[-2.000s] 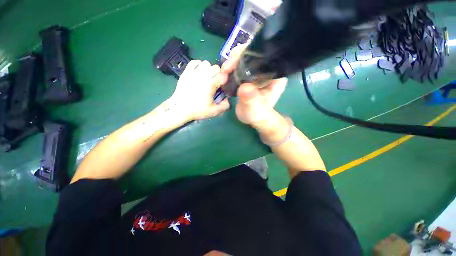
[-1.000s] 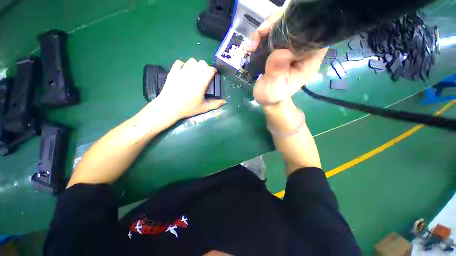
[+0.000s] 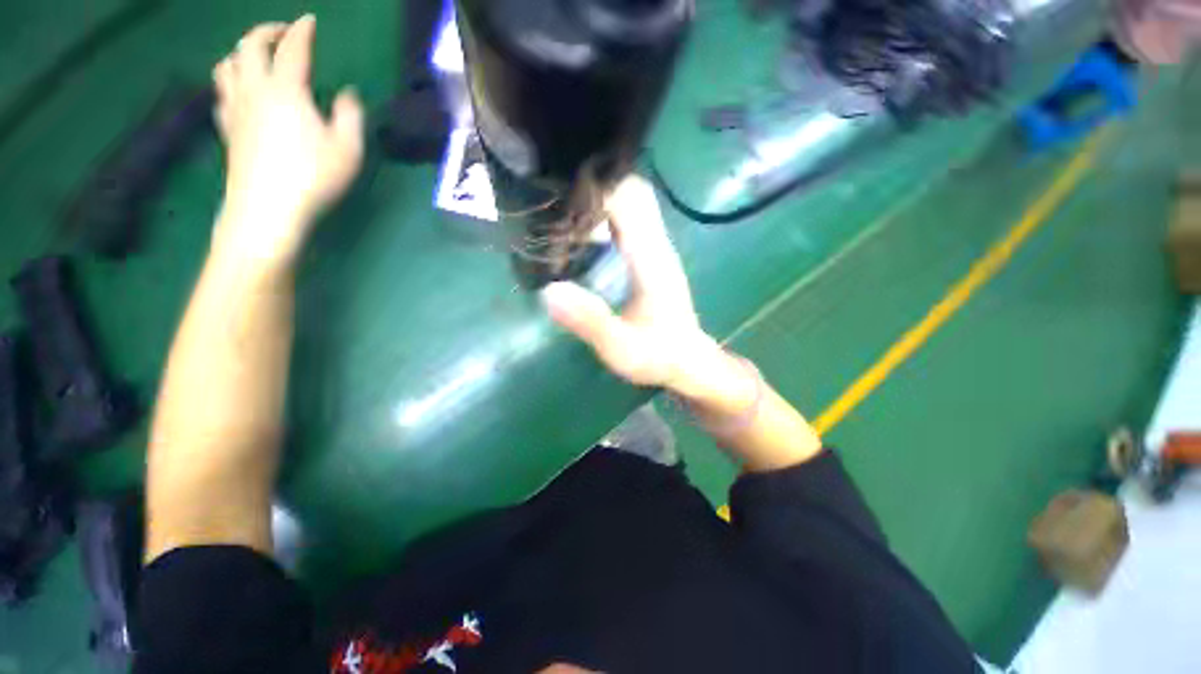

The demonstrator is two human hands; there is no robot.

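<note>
My left hand [image 3: 283, 125] is at the upper left with its fingers spread and appears empty. Its fingertips are beside the end of a blurred black battery grip [image 3: 145, 171] lying on the green bench. More black grips [image 3: 66, 342] lie in a group at the far left. The electric screwdriver [image 3: 573, 79], a large dark cylinder, looms from the top centre. My right hand [image 3: 639, 296] is around its lower end, thumb in front, the other fingers partly hidden. The bit cannot be made out. No grip can be made out under the driver.
The screw feeder [image 3: 468, 184] is partly hidden behind the driver, with another black grip [image 3: 415, 125] beside it. A pile of black cover plates [image 3: 902, 53] lies at the upper right. A cord curves right of the driver. A clear bag [image 3: 645, 433] sits at the bench's near edge.
The view has turned and shifted. My left hand has left the grip it held near the feeder and is at the upper left, beside a grip newly lying there. My right hand stays at the driver.
</note>
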